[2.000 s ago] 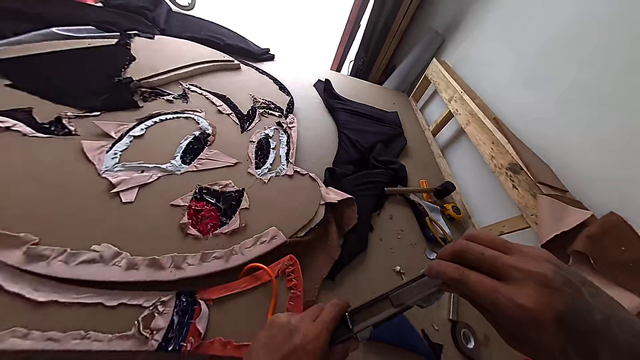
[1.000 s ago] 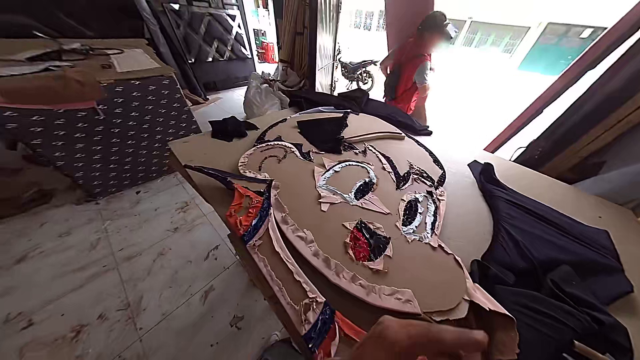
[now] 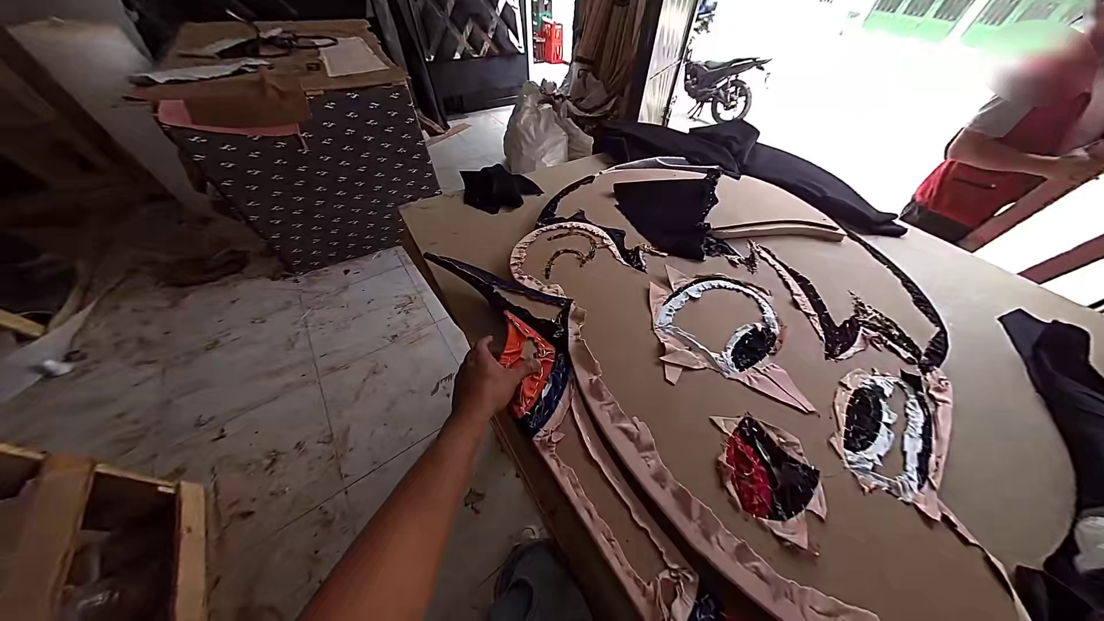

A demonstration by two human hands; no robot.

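Note:
My left hand (image 3: pixel 490 379) reaches to the table's left edge, its fingers on an orange and dark blue fabric-covered piece (image 3: pixel 545 358); it looks like it grips the orange part. To the right lies a large brown face-shaped panel (image 3: pixel 638 345) edged with gathered pink fabric (image 3: pixel 642 448). On it are a ring-shaped eye piece (image 3: pixel 716 285), a second eye piece (image 3: pixel 906 431), a red and black mouth or nose piece (image 3: pixel 750 470) with pink flaps, and black strips (image 3: pixel 802 297). A black fabric piece (image 3: pixel 664 211) lies near the top. My right hand is out of view.
Black cloth lies along the table's far edge (image 3: pixel 802 185) and right side (image 3: pixel 1056 371). A patterned box-like stand (image 3: pixel 336 172) with scraps on top is at the back left. Wooden frames (image 3: pixel 194 535) stand on the floor lower left. Another person (image 3: pixel 1009 147) stands beyond the table.
The view has swung left to take in the floor and doorway. My left hand now touches the orange piece; two seconds ago both hands were near a blade-like tool at the table's lower edge.

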